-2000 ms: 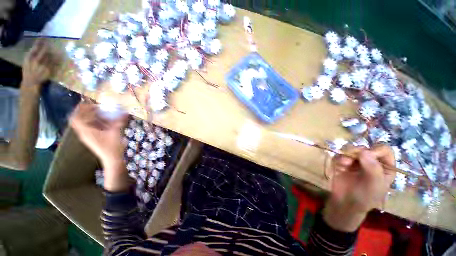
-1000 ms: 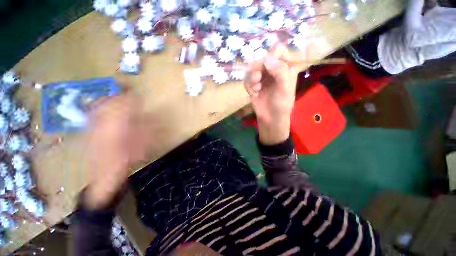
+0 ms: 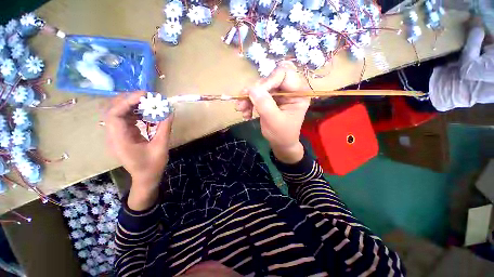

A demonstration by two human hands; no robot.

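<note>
My left hand (image 3: 142, 138) holds a small motor (image 3: 154, 107) between fingers and thumb, its white flower-like gear facing up, just below the grease tub. My right hand (image 3: 281, 108) grips a long thin brush (image 3: 346, 93), held level. The brush's pale tip points left and is at the gear's right edge; I cannot tell if it touches. The blue grease tub (image 3: 146, 69) lies on the bench with a white lump of grease (image 3: 95, 70) inside. A wire or bundle hangs below the motor by my left palm.
Loose motor heaps lie on the bench (image 3: 203, 59) at the far left (image 3: 19, 116) and upper middle (image 3: 303, 30). A carton with motors in rows (image 3: 95, 227) is below the bench at left. A red stool (image 3: 346, 139) stands right of my lap. Another person's pale sleeve (image 3: 460, 81) is at right.
The view has swung right since the first frame. My left hand, blurred over the tub's right end one second ago, is now below it with a motor visible. The brush tip is now beside the gear.
</note>
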